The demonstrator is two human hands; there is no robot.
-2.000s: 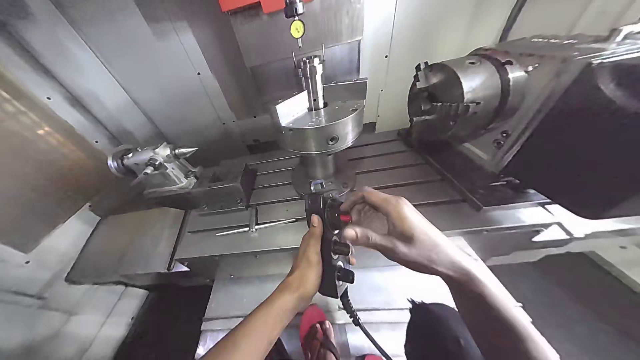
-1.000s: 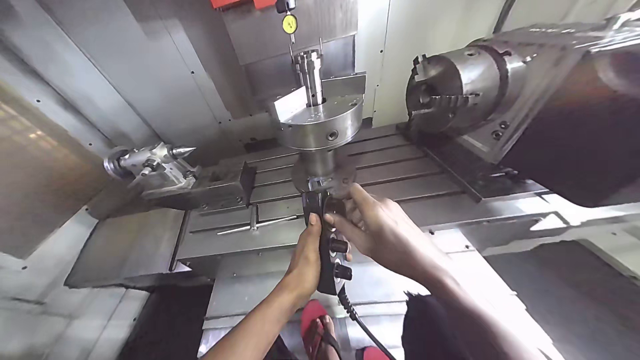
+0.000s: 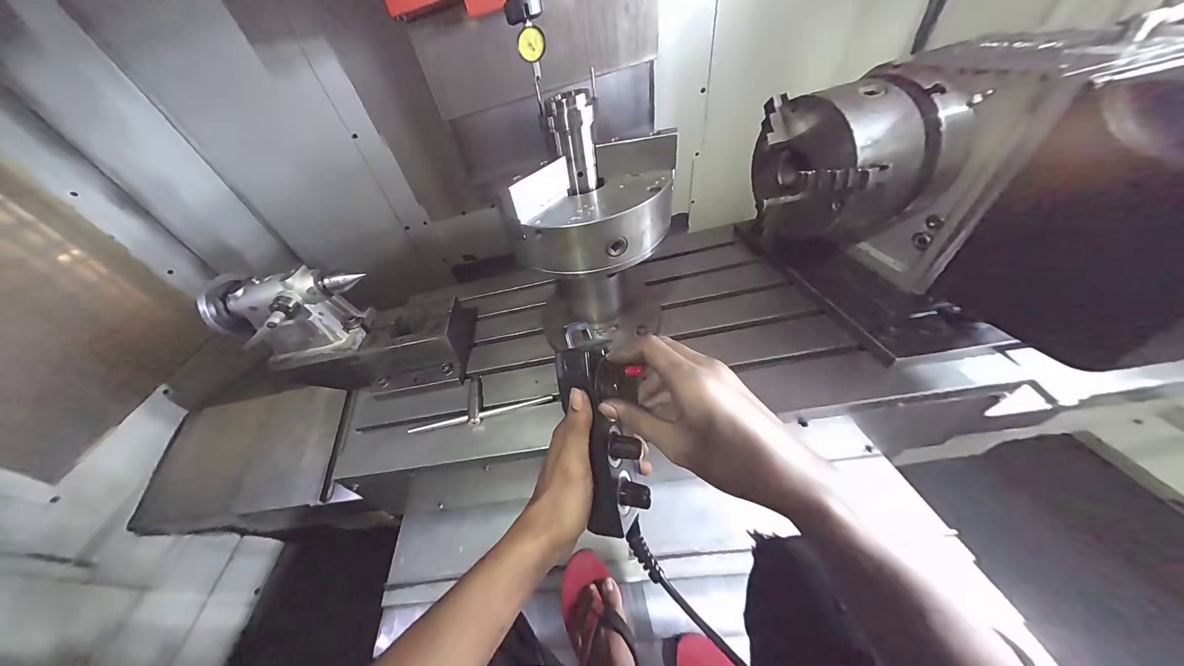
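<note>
A black handwheel pendant (image 3: 606, 504) with knobs and a coiled cable is in my left hand (image 3: 562, 472), whose thumb lies along its face. My right hand (image 3: 708, 416) has thumb and fingers around the dial (image 3: 615, 379) at the pendant's upper end, beside a red part. Beyond the pendant, a round steel fixture (image 3: 592, 245) stands on the machine's T-slot table (image 3: 731, 333), with an upright cylindrical metal workpiece (image 3: 579, 139) in it. A yellow-faced dial indicator (image 3: 531, 43) hangs above, its stem close to the workpiece's top; whether they touch I cannot tell.
To the right is a rotary unit with a jawed chuck (image 3: 860, 153). A tailstock (image 3: 296, 310) with a pointed centre stands at left. A T-handle wrench (image 3: 474, 413) lies on the table's front part. The pendant's cable (image 3: 680, 601) runs down past my sandalled feet.
My right hand's fingers have shifted slightly about the pendant's dial. The red part, hidden one second ago, shows again. My left hand keeps its hold.
</note>
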